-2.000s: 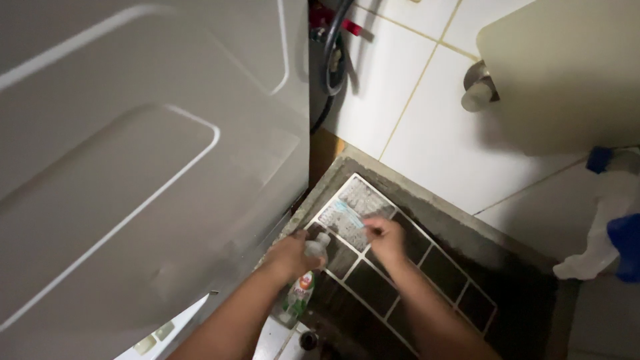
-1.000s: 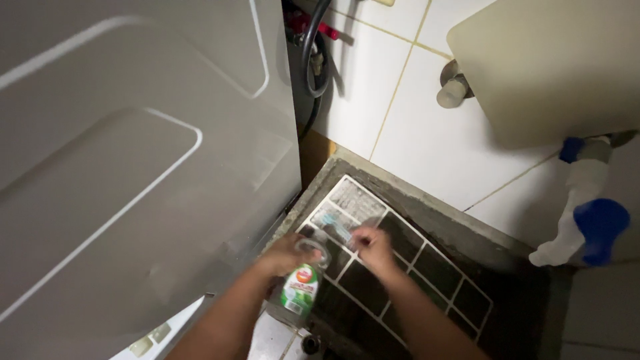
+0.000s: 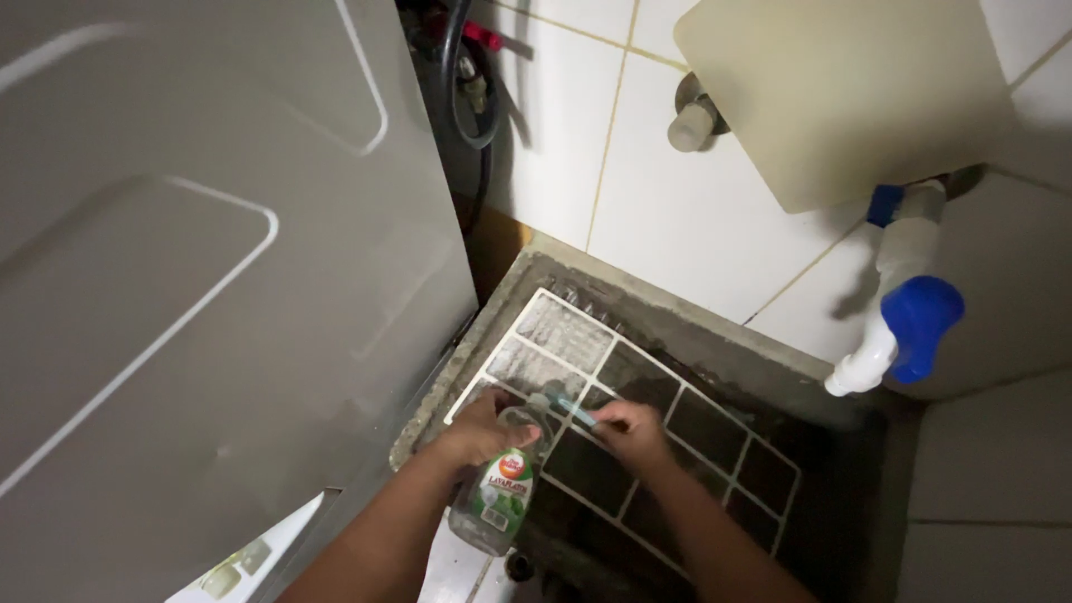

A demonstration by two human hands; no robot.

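My left hand (image 3: 490, 431) is closed around the neck and upper part of a clear plastic detergent bottle (image 3: 501, 494), which bears a green and white label. Its cap end points up and right, over a white grid frame (image 3: 685, 381) with dark and pale panels. Between the fingers of my right hand (image 3: 632, 431) is a thin light-blue brush or stick (image 3: 576, 410); its far end lies beside the bottle's cap, over the frame. Whether that end touches the frame I cannot tell.
The frame lies in a concrete basin with a raised rim (image 3: 670, 297). A large grey appliance panel (image 3: 209, 276) stands at the left. A white plastic tap (image 3: 871, 343) with a blue handle juts out at the right. Above are a capped pipe fitting (image 3: 693, 126), a beige panel (image 3: 846, 92) and a black hose (image 3: 452, 84).
The bottle, mostly hidden behind my left hand two seconds ago, now shows its label. Both hands stay over the frame, the blue thing still in my right hand. The view has shifted slightly.
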